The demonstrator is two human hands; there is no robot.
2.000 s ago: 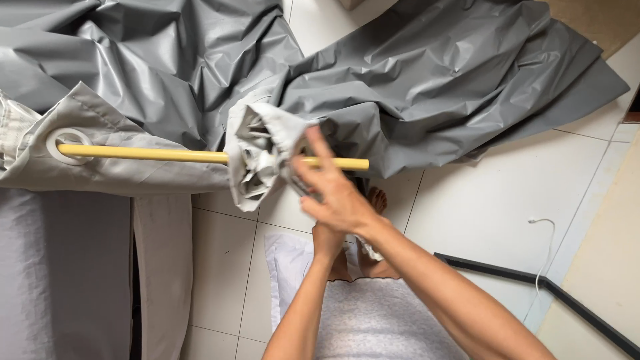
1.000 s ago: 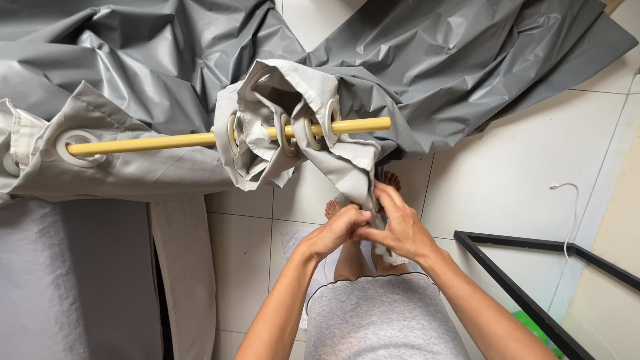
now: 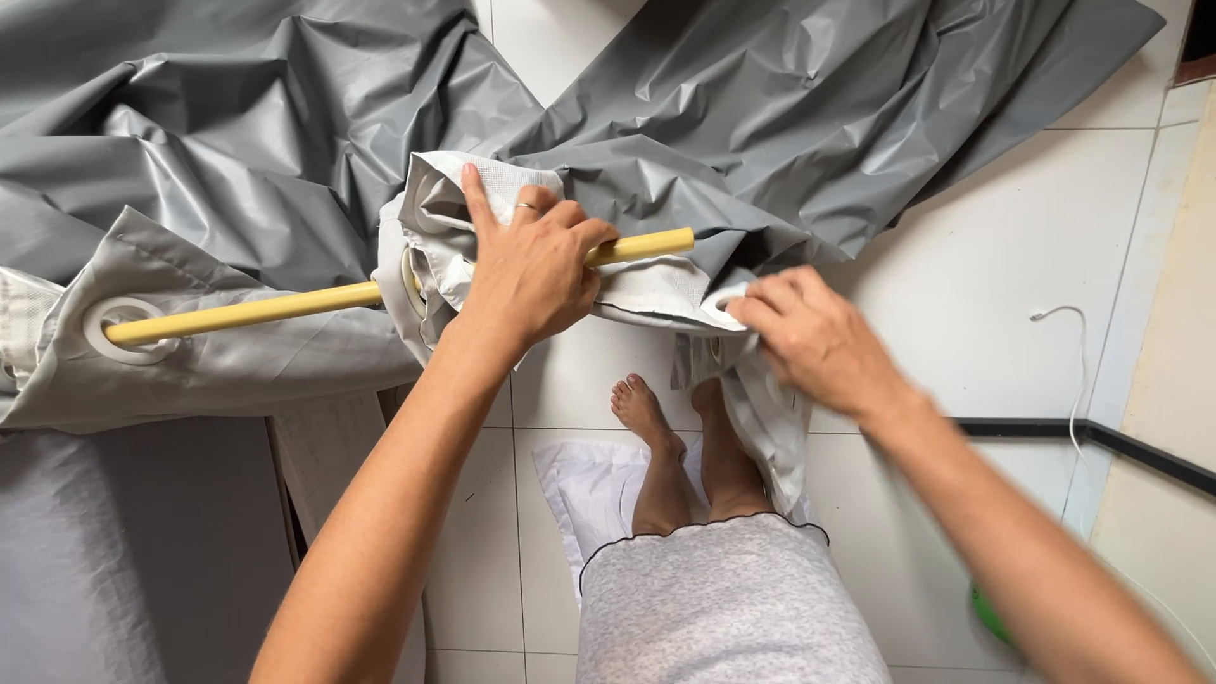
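Observation:
A yellow rod (image 3: 256, 312) runs through a white grommet ring (image 3: 128, 330) at the left and through bunched curtain rings near the middle. The grey curtain (image 3: 684, 123) has a pale header (image 3: 275, 351) and a shiny grey side. My left hand (image 3: 537, 256) grips the bunched header around the rod, near its right end, which sticks out bare past my fingers. To the right of that end, my right hand (image 3: 817, 337) pinches the header edge at another white grommet (image 3: 727, 304), which is off the rod. More of the curtain hangs below it.
A grey-covered piece of furniture (image 3: 142, 551) stands at lower left. White floor tiles (image 3: 988, 228) show around my feet. A white cloth (image 3: 598, 484) lies behind them on the floor. At right are a black metal frame (image 3: 1016, 428), a thin white cable (image 3: 1083, 370) and a green object (image 3: 990, 613).
My left hand has moved up from the hanging header onto the bunch around the rod. My right hand has moved right and now holds the header edge at a grommet.

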